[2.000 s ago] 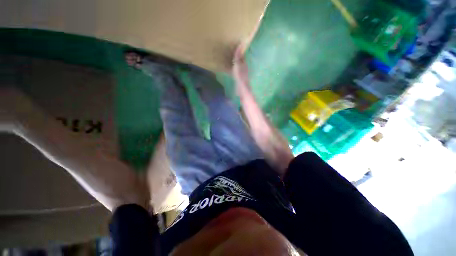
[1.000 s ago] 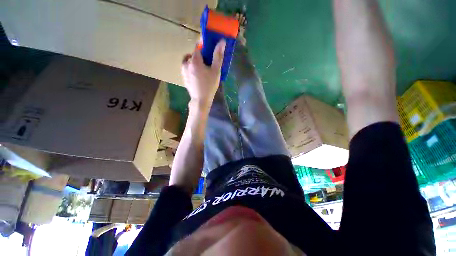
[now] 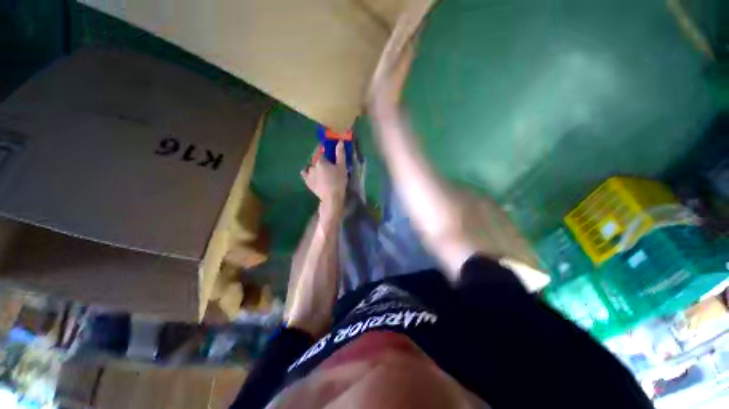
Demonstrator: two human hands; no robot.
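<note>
A large brown master carton (image 3: 264, 56) fills the top middle of the view, its near corner pointing down. My left hand (image 3: 326, 177) is closed on a blue and orange tape gun (image 3: 337, 145) just below that corner; the carton partly hides the tape gun's far end. Whether it touches the carton cannot be told. My right hand (image 3: 392, 72) lies along the carton's right edge, touching it; it is blurred and its grip is unclear.
A large carton marked K16 (image 3: 120, 152) stands at the left with a flap out. A yellow crate (image 3: 619, 216) and green crates (image 3: 663, 268) are at the right. Green floor (image 3: 543, 96) shows between. A brown box (image 3: 499, 240) is partly behind my right arm. More cartons (image 3: 152, 387) show at the bottom left.
Since one second ago, my right hand has moved from the upper right onto the carton's edge. The tape gun, still in my left hand, appears lower and farther off. The view has shifted.
</note>
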